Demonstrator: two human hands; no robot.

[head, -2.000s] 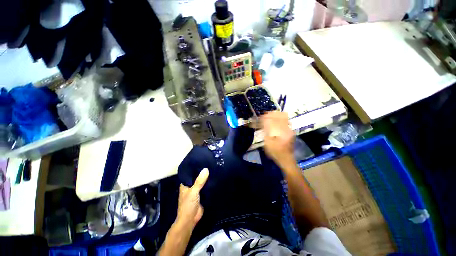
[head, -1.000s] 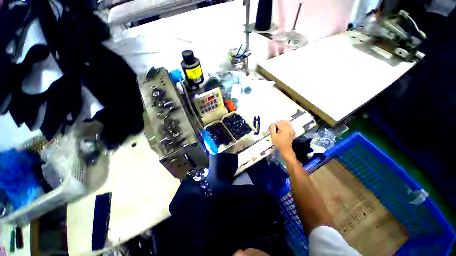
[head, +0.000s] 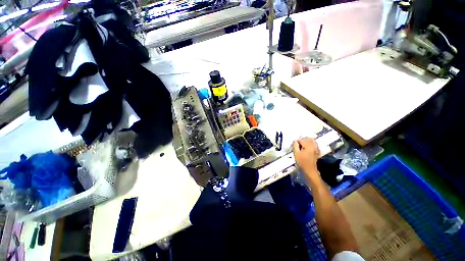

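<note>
Black cloth [head: 244, 219] lies under the front of the grey-beige button-sewing machine [head: 196, 140] and drapes over the lap; one flap stands up right of the clamp. The shiny metal clamp [head: 219, 184] is over the cloth. My right hand [head: 307, 152] rests on the white table's worn front edge, right of the machine, fingers curled in; I see nothing in it. It is apart from the cloth. My left hand is not in view. The two-section button tray [head: 250, 144] with dark contents sits right of the head, beside a blue strip [head: 230, 154].
Dark snips [head: 279, 140] lie right of the tray. Behind are a keypad box [head: 233, 119] and a black bottle [head: 217, 87]. Black pieces [head: 137, 97] hang at back left above a white basket [head: 76, 201]. A dark strip [head: 124, 224] lies left. A blue crate [head: 408, 178] stands lower right.
My right hand has moved from beside the tray and clamp to the table edge at the right. My left hand has left the cloth and the picture. The view has shifted.
</note>
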